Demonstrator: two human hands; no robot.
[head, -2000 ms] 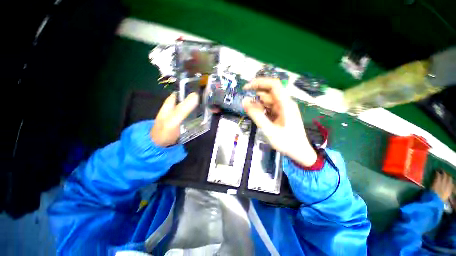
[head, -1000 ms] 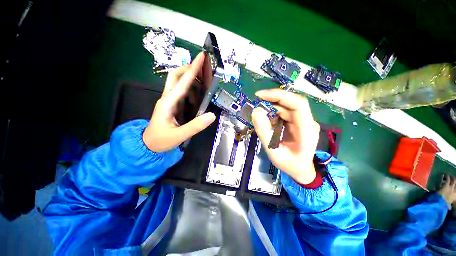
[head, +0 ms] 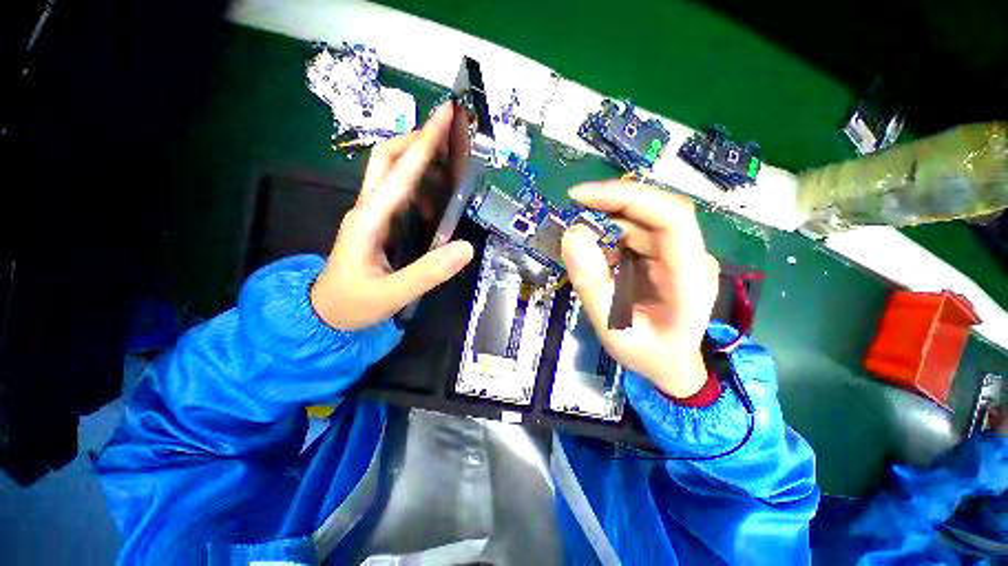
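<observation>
My left hand [head: 381, 243] holds a phone mid-frame with screen [head: 440, 199] nearly edge-on, its dark face towards the palm. My right hand [head: 652, 276] holds a main board [head: 522, 218] by its right end between thumb and fingers; its silver shields and blue edge show. The board is above the black tray [head: 431, 359], just right of the held frame; whether they touch I cannot tell. Two silvery-white phone frames lie in the tray, one in the middle [head: 500, 359] and one to its right [head: 586, 381], partly hidden by my right hand.
Silvery pile [head: 356, 94] and dark board piles [head: 628, 135] [head: 721, 158] lie along the white strip [head: 426, 46]. A tape-wrapped post [head: 906, 182] slants in at right. A red bin [head: 920, 345] stands right. Another person's blue sleeve [head: 951, 498] is lower right.
The main board now shows clearly in my right hand, near the left frame, which has turned edge-on. The view has shifted slightly. The other person's hand is no longer clearly visible.
</observation>
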